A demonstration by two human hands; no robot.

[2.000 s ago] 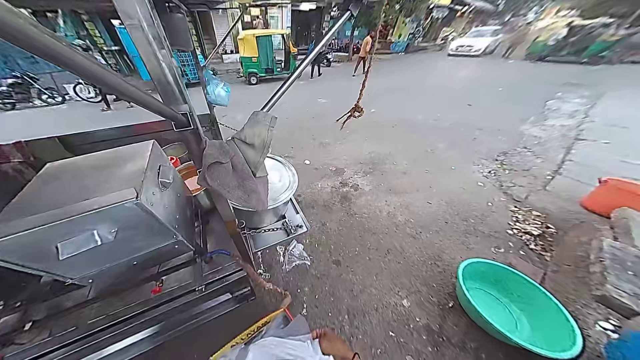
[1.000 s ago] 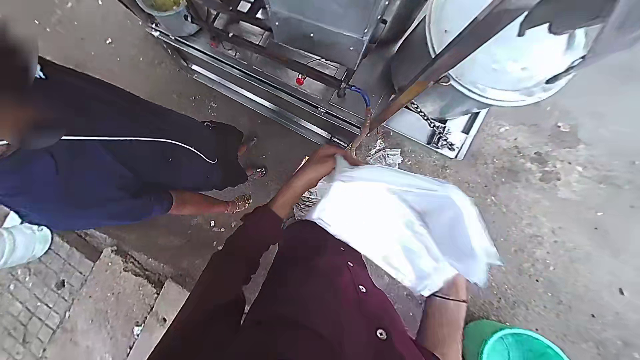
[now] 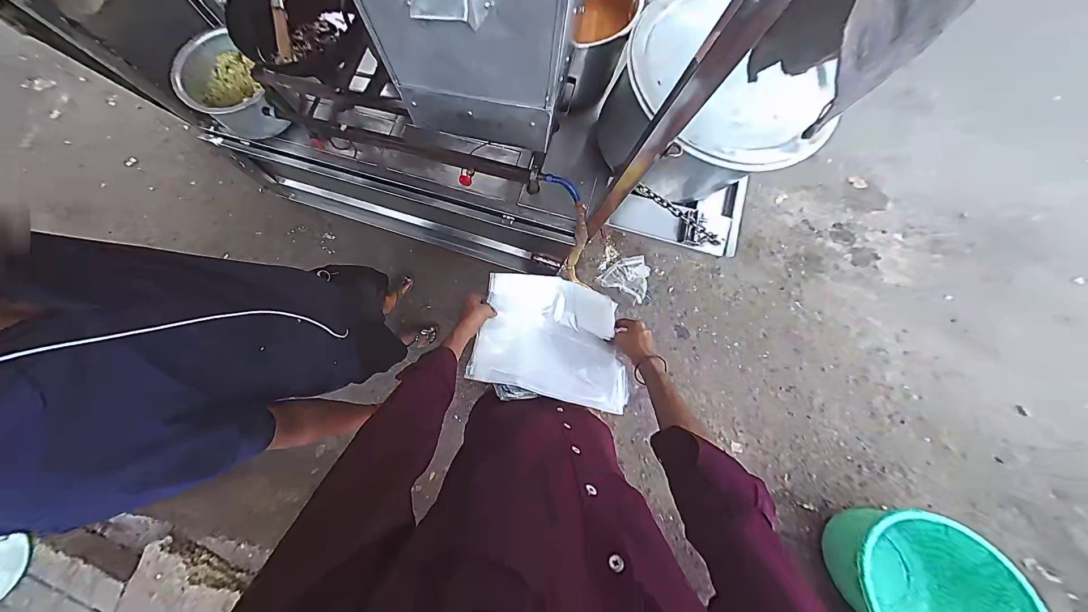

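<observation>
A stack of white, translucent plastic sheets or bags (image 3: pixel 548 340) lies spread between my hands, in front of my maroon shirt. My left hand (image 3: pixel 476 313) grips its upper left edge with the thumb on top. My right hand (image 3: pixel 634 340), with a dark band at the wrist, is closed on its right edge. Just beyond the stack, a hose (image 3: pixel 580 242) with a blue end hangs from the metal cart (image 3: pixel 476 140). A crumpled clear plastic bag (image 3: pixel 627 277) lies on the ground near the stack's upper right corner.
A person in dark blue (image 3: pixel 170 382) stands close on my left. The cart bears a large lidded pot (image 3: pixel 671 174), a pot of orange food (image 3: pixel 605 21) and a bowl of yellowish food (image 3: pixel 228 81). A slanted metal post (image 3: pixel 654 144) stands ahead. A green tub (image 3: pixel 943 561) is at lower right.
The white plastic, bunched and billowing one second ago, is now flatter and squared between my hands. My right hand has come up from below it to its right edge. The view has turned down since the first frame.
</observation>
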